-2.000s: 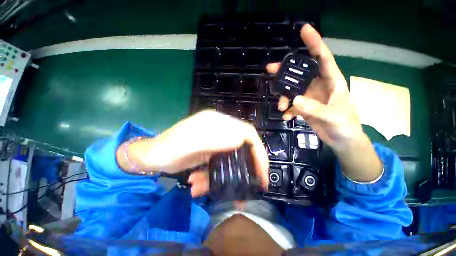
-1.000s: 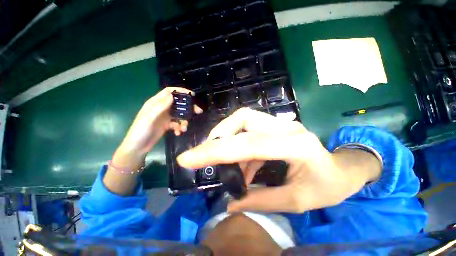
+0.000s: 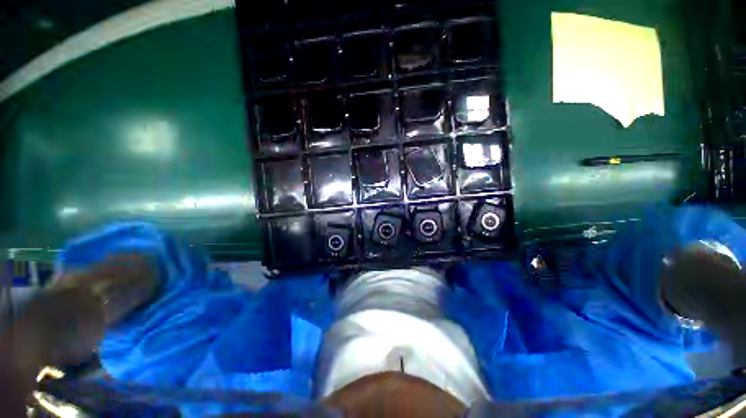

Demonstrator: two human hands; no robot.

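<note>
The black glossy blister tray [image 3: 352,147] lies in front of me. Several camera units sit lens up in its front row, such as one at the right end [image 3: 489,220] and one at the left [image 3: 336,242]; the leftmost front pocket shows no lens. Dark flat shapes show in two pockets of the second row, and white patches show in two right-column pockets. My left hand [image 3: 49,326] is dark and blurred at the lower left. My right hand [image 3: 724,298] is dark and partly cut off at the right edge. What either hand holds cannot be made out.
A pale yellow paper [image 3: 607,69] with a torn lower edge lies right of the tray on the green bench [image 3: 155,139]. A thin dark stick with a yellow part [image 3: 615,161] lies below it. Another black tray [image 3: 724,163] shows dimly at the right edge.
Both hands have moved from over the tray out to the lower corners. The dark unit seen in my left hand is no longer visible there. The view has shifted, uncovering the tray's front rows.
</note>
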